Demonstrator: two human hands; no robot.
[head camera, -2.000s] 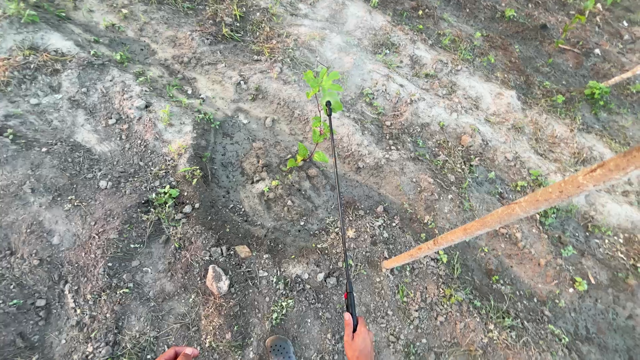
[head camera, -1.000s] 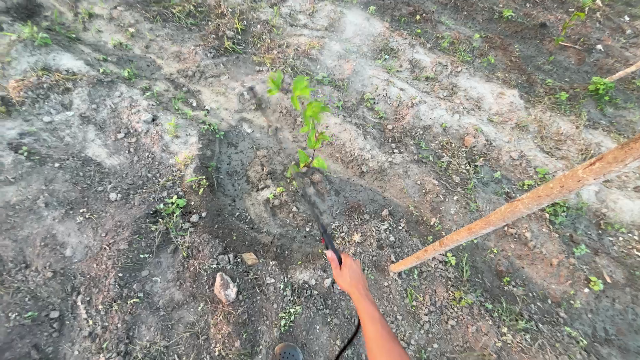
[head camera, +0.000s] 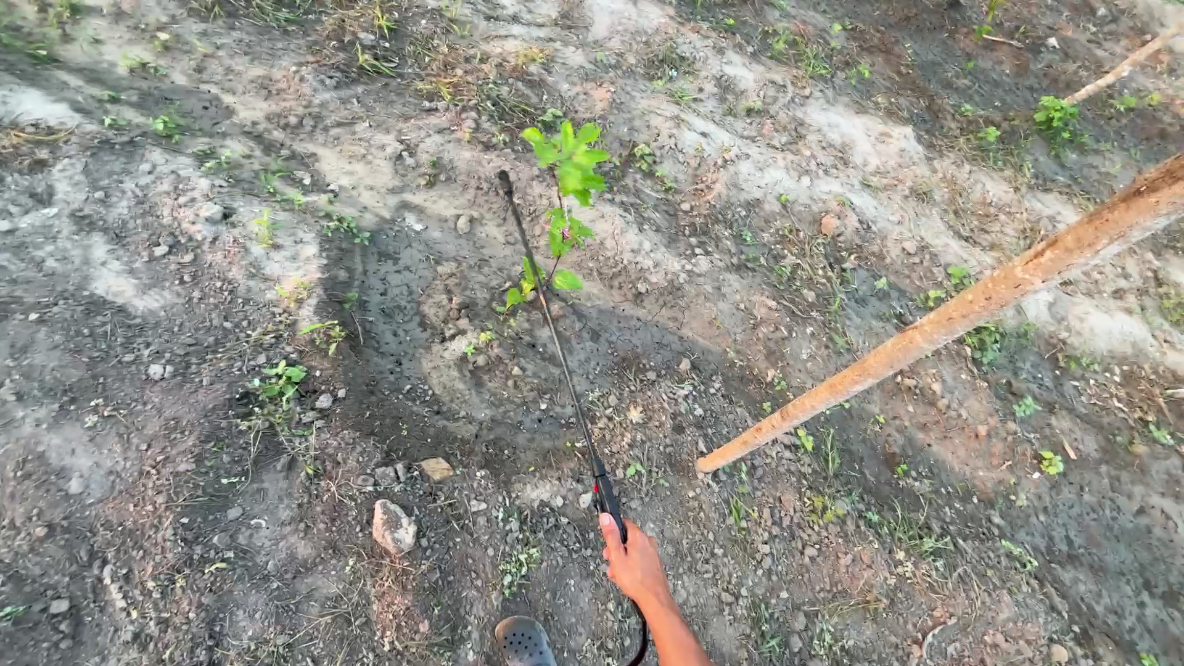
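My right hand (head camera: 635, 561), low and right of centre, is closed around the black handle of a sprayer wand (head camera: 566, 363). The thin wand points up and away, its dark nozzle (head camera: 504, 183) just left of a young leafy plant (head camera: 572, 171). The shaft crosses in front of the plant's lower stem. A black hose (head camera: 640, 638) hangs from the handle beside my wrist. Whether spray leaves the nozzle cannot be told. My left hand is out of view.
A wooden pole (head camera: 934, 338) slants from the right edge down to the soil right of the wand. A pale stone (head camera: 394, 527) lies at lower left, near a grey perforated shoe (head camera: 524, 642). Small weeds (head camera: 281, 381) dot the uneven ground; another pole (head camera: 1124, 65) shows at upper right.
The nozzle end has swung from the plant's top to its left side. My left hand, at the bottom edge two seconds ago, has gone from view. My right hand still grips the handle.
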